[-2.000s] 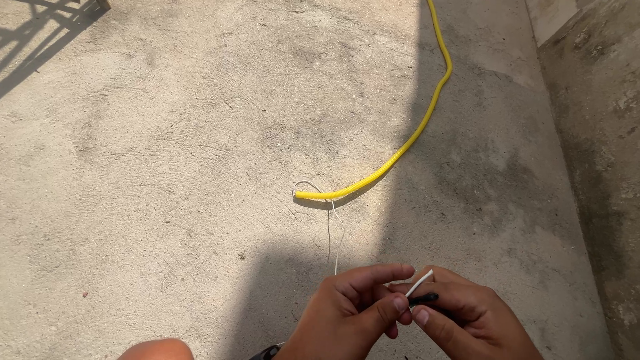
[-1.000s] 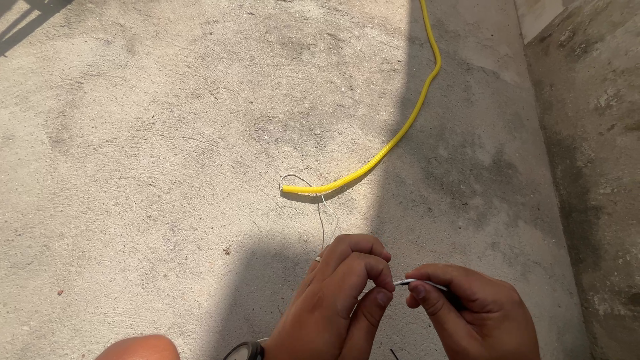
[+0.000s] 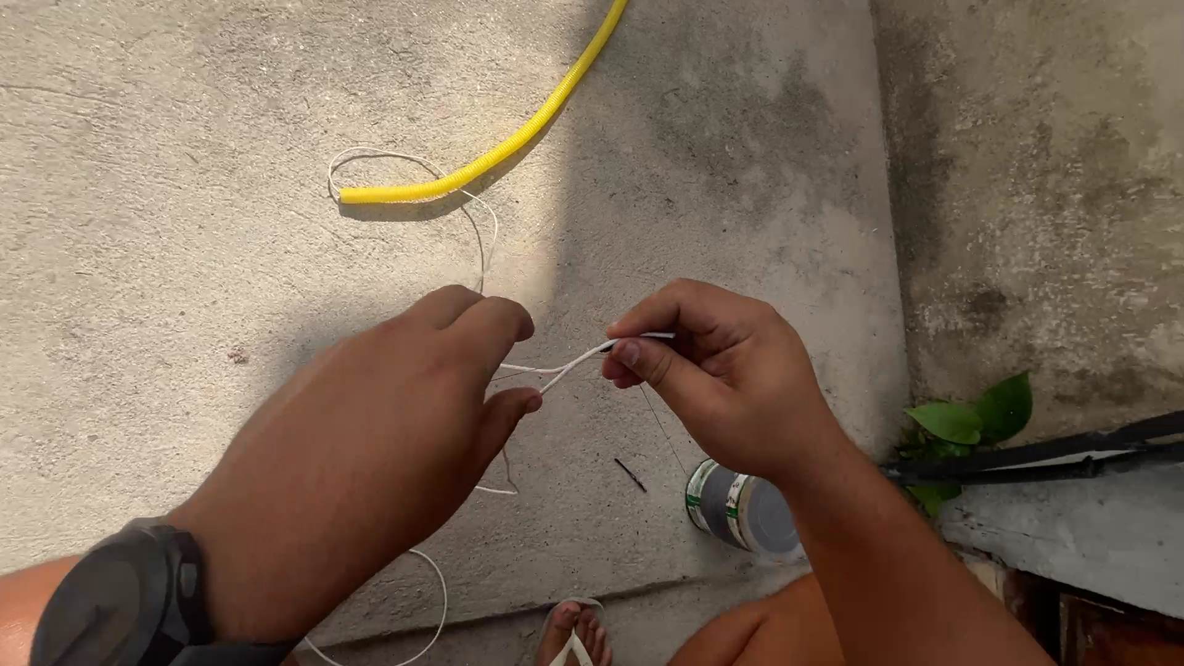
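Note:
Between thumb and index finger, my right hand [image 3: 721, 370] pinches white wire [image 3: 573, 361], whose short end sticks out past the fingertips. Two strands run from there to my left hand [image 3: 398, 416], where they pass between its thumb and fingers; its palm side is hidden. Beyond my hands, a yellow corrugated conduit [image 3: 518, 139] lies curved on the concrete. White wire loops out of its near end and passes down behind my left hand. A thin dark thread runs from near my right hand to a spool or can [image 3: 740, 509] partly behind my right forearm.
A rough concrete wall [image 3: 1036, 185] rises on the right. Green leaves [image 3: 971, 416] and dark bars [image 3: 1045, 458] stand near its base. A small dark twig-like piece [image 3: 631, 474] lies on the floor. My sandalled foot [image 3: 573, 634] is at the bottom, with more loose white wire left of it.
My hands have moved apart, with two strands now showing between them. The dark piece seen at my fingers two seconds ago no longer shows clearly there. The view has tilted down.

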